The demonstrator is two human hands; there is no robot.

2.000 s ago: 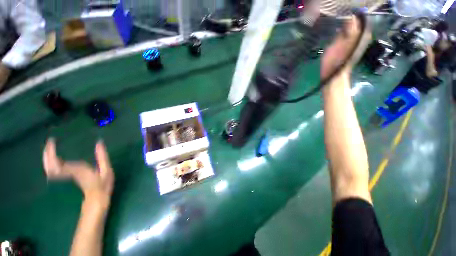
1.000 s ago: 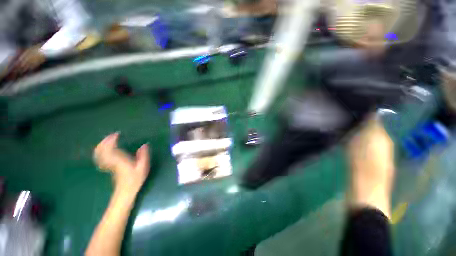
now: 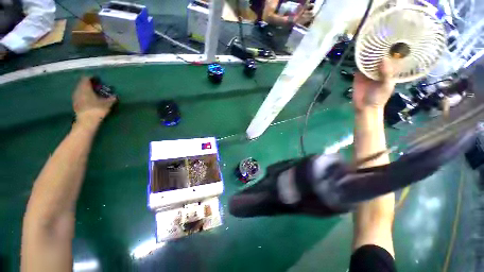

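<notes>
My left hand is at the upper left, its fingers closed around a small black round unit on the green bench. My right hand is raised at the upper right, one finger overlapping the hub of a cream fan; whether it grips the fan is unclear. The black electric screwdriver hangs between my hands, held by neither, its thick end pointing left. A white and blue screw feeder stands in front of me with small screws inside. A round unit with a silvery face is right of it.
A dark unit with blue light stands behind the feeder; a blue-lit one and another black one stand near the far edge. A white slanted post crosses the bench. Across it are people's arms and another feeder.
My left hand has moved from open above the bench to the black unit farther off. My right hand has risen to the fan. The screwdriver has swung to lie nearly level.
</notes>
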